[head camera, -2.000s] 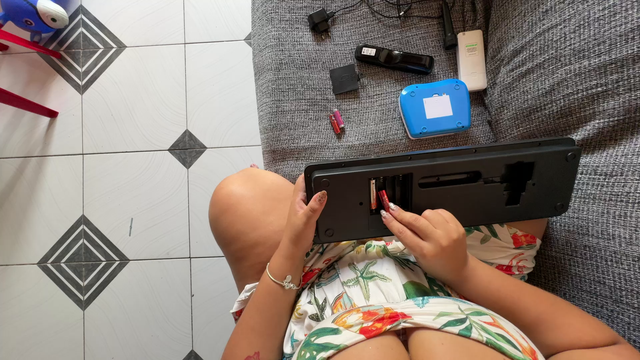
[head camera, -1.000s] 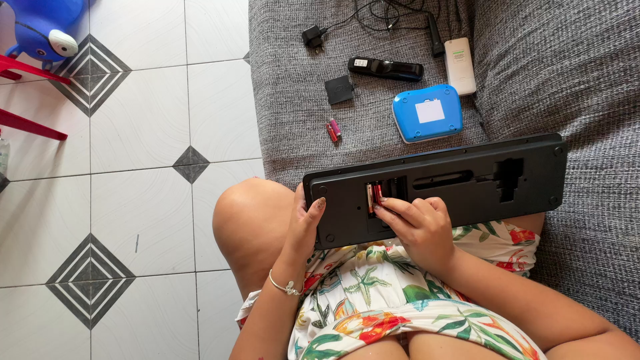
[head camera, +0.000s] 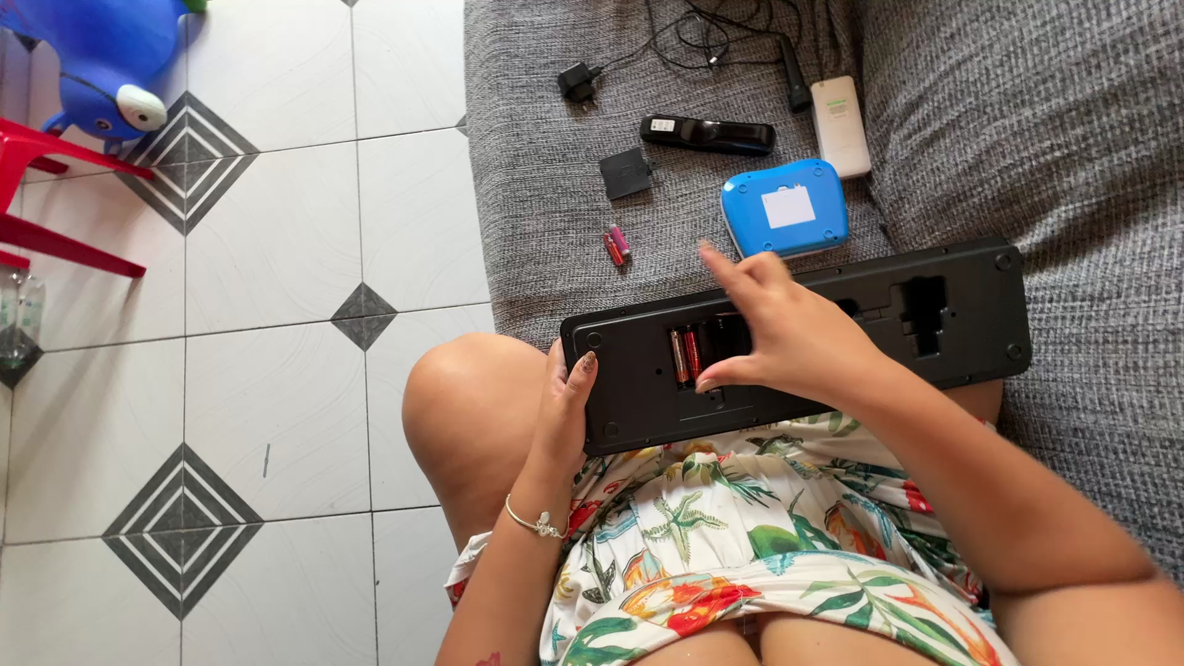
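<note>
A long black plastic device (head camera: 647, 407), underside up, lies across the person's lap. My left hand (head camera: 564, 407) grips its left end, thumb on the underside. In its battery compartment, two red batteries (head camera: 686, 355) sit side by side. Over the compartment's right part, my right hand (head camera: 786, 324) is raised with thumb and index finger spread and nothing between them. Beyond the device, more red and pink batteries (head camera: 616, 245) lie on the grey sofa, near a square black cover (head camera: 626, 173).
On the sofa (head camera: 536, 166) are a blue plastic case (head camera: 832, 208), a black handheld device (head camera: 708, 135), a white rectangular device (head camera: 840, 125), a black power adapter (head camera: 577, 82) and tangled cables. Red furniture legs (head camera: 74, 245) and a blue toy (head camera: 102, 74) stand at left on the tiled floor.
My right hand has let go of the battery in the compartment and reaches up toward the blue case, fingers spread. My left hand still holds the device's left end.
</note>
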